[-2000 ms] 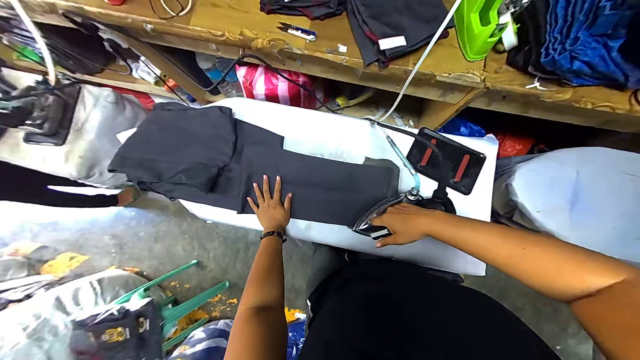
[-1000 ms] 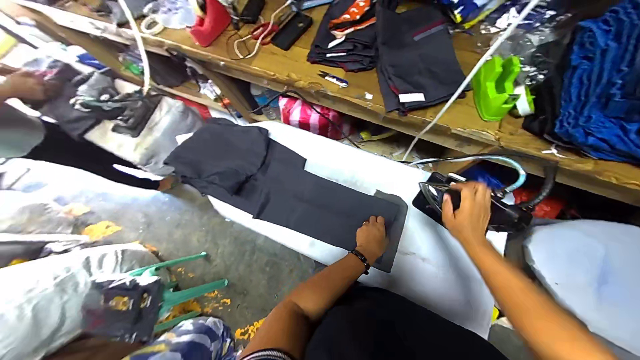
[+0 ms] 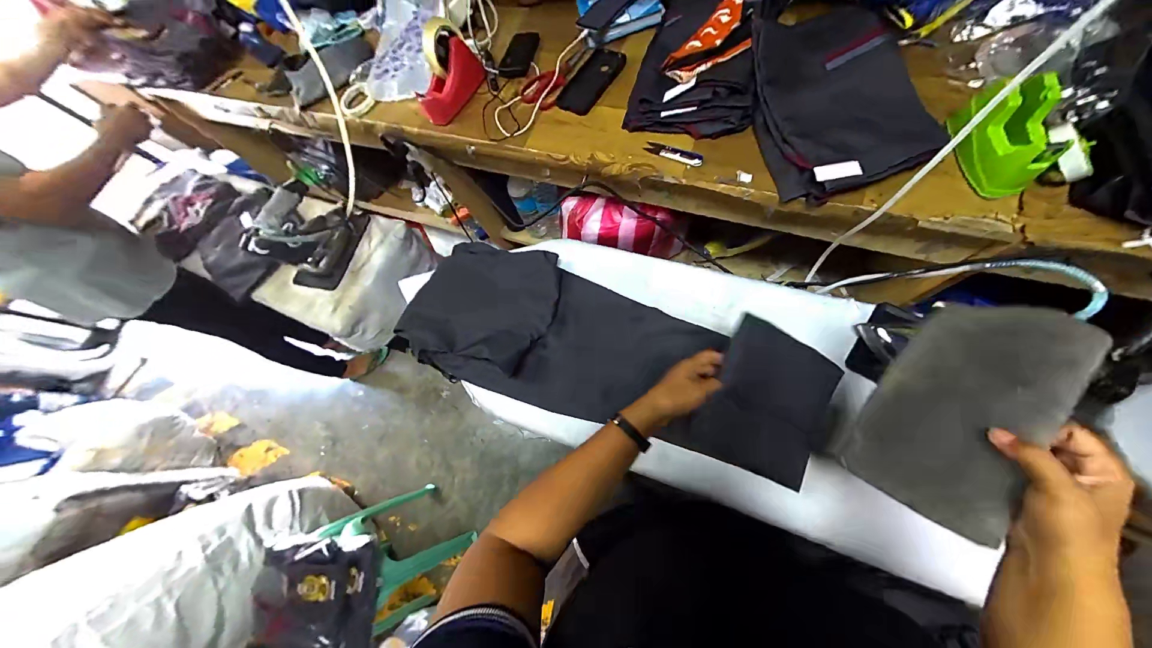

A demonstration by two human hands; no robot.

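Dark grey trousers (image 3: 621, 346) lie along a white padded ironing board (image 3: 765, 297), bunched at the left end. My left hand (image 3: 688, 387) pinches the edge of a raised or folded flap of the cloth near the right end. In my right hand (image 3: 1066, 477) is a flat grey sheet (image 3: 981, 405) with rounded corners, held up over the board's right part; its material is uncertain. Behind the sheet, an iron (image 3: 877, 340) sits on a dark rest, mostly hidden.
A wooden workbench (image 3: 558, 171) runs behind the board, bearing folded dark garments (image 3: 837, 99), a green plastic holder (image 3: 1003, 135), a red tape dispenser (image 3: 450, 81) and phones. A white cord (image 3: 954, 139) crosses above. Another person (image 3: 81, 243) stands at left. A green stool (image 3: 396, 567) stands below.
My right hand has left the iron, which was on the trousers two seconds ago, and now holds the grey sheet. My left hand has gone from lying flat to pinching the cloth. The view has shifted.
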